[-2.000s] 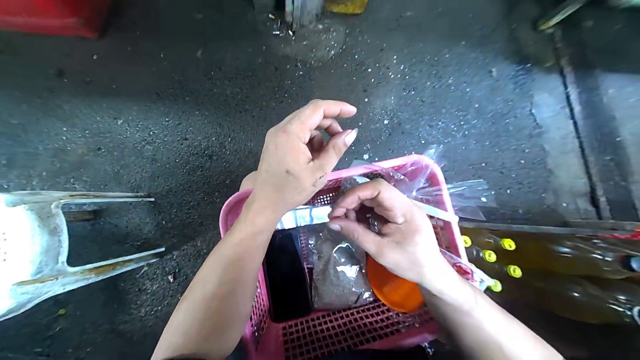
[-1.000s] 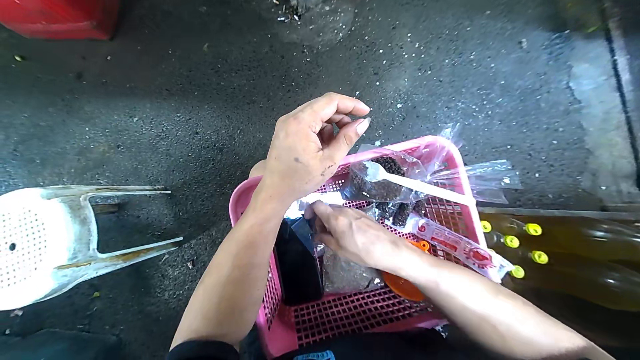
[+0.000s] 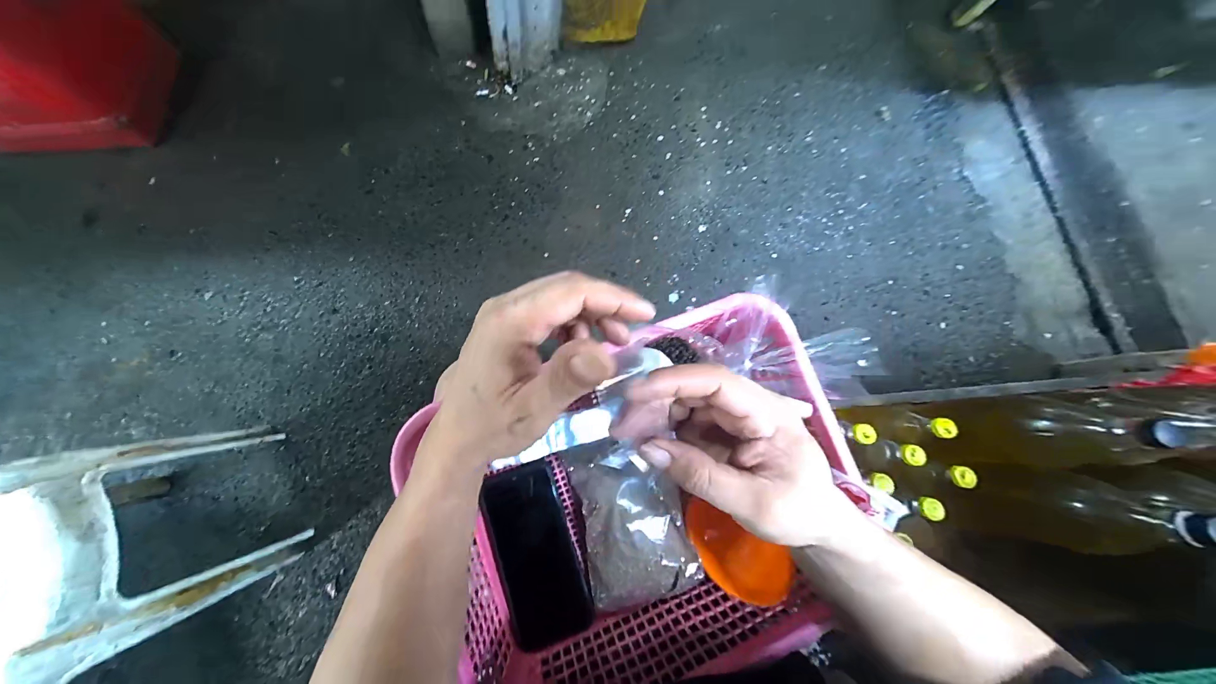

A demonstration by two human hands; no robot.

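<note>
My left hand [image 3: 541, 366] is raised over the left part of a pink plastic basket [image 3: 807, 366], fingers curled and apart, with nothing plain between them. My right hand [image 3: 736, 442] is over the basket's middle, thumb and forefinger near a clear, thin plastic piece; whether they grip it is blurred. Below the hands lie a black smartphone [image 3: 535, 560], a clear plastic bag of grainy material [image 3: 636, 541] and an orange plastic lid or dish [image 3: 741, 556]. Dark granules [image 3: 678, 351] in clear plastic show behind my right hand. A white item [image 3: 579, 429] is partly hidden between the hands.
A white plastic chair [image 3: 85, 532] lies or stands at left on dark wet pavement. Bottles with yellow caps [image 3: 931, 509] are right of the basket, beside larger bottles [image 3: 1092, 518]. A red container [image 3: 76, 81] is at upper left, and a post base [image 3: 524, 38] at the top.
My right hand has risen from down inside the basket and now covers the white spoon seen there one second ago. My left hand stays raised with curled fingers.
</note>
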